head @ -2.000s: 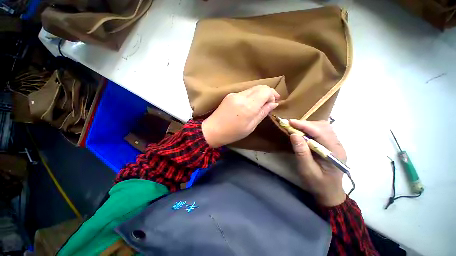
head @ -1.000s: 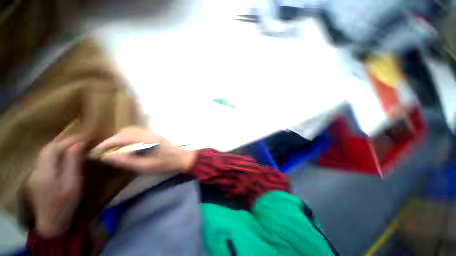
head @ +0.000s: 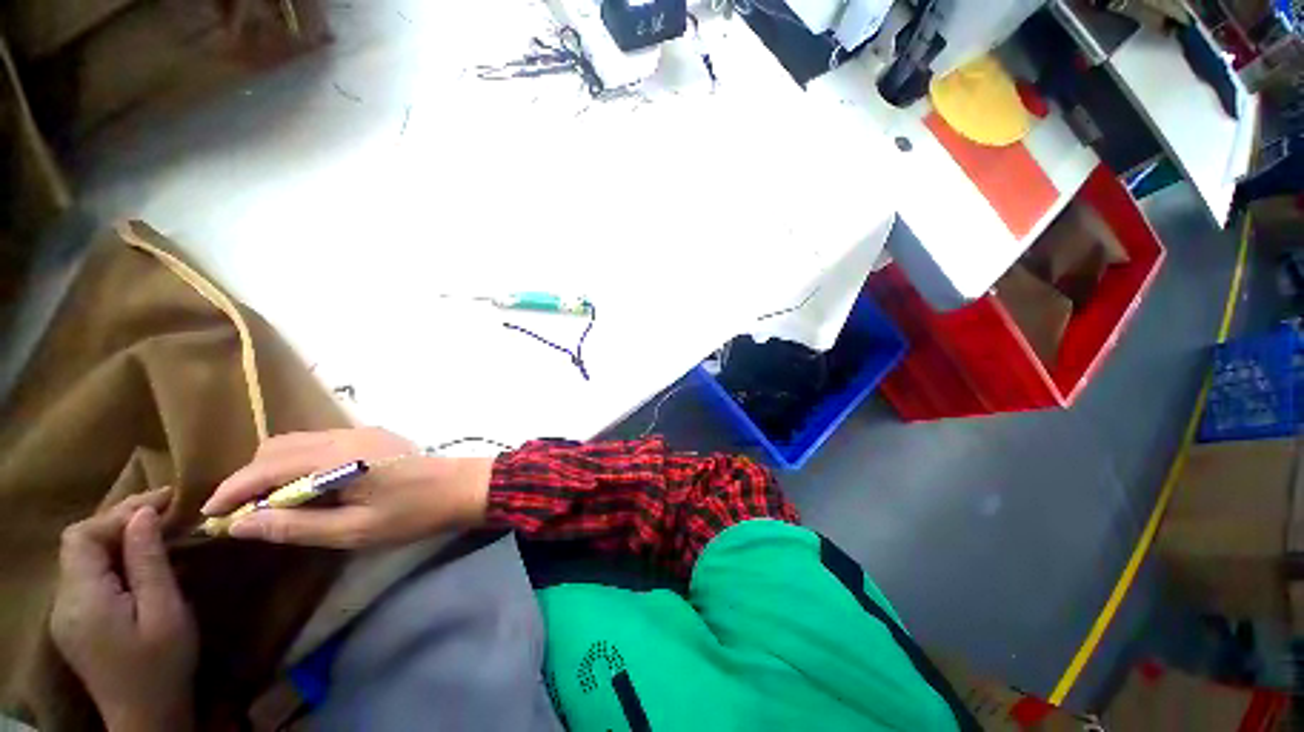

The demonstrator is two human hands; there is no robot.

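Note:
The brown bag body (head: 122, 372) lies at the left of the white table, cut off by the picture's left edge, with a pale binding edge (head: 246, 336) along its right side. My left hand (head: 126, 615) pinches the cloth near its lower part. My right hand (head: 358, 493) holds the yellow-handled pen-like tool (head: 296, 491), its front end pointing left at the cloth close to my left fingers. The tool's exact tip and contact point are too small to tell. The green-handled awl (head: 541, 303) lies on the table to the right, with a black cord loop.
On the white tabletop (head: 687, 200), dark tangled thread and small tools (head: 551, 60) lie at the back beside a black box-like device (head: 644, 20). A blue bin (head: 844, 401) and red crate (head: 1108, 308) stand right of the table. Brown pieces lie at upper left.
The view has swung right, so the bag and both hands now appear at the left. The right crates have come into view. My right hand still holds the tool and my left hand the cloth.

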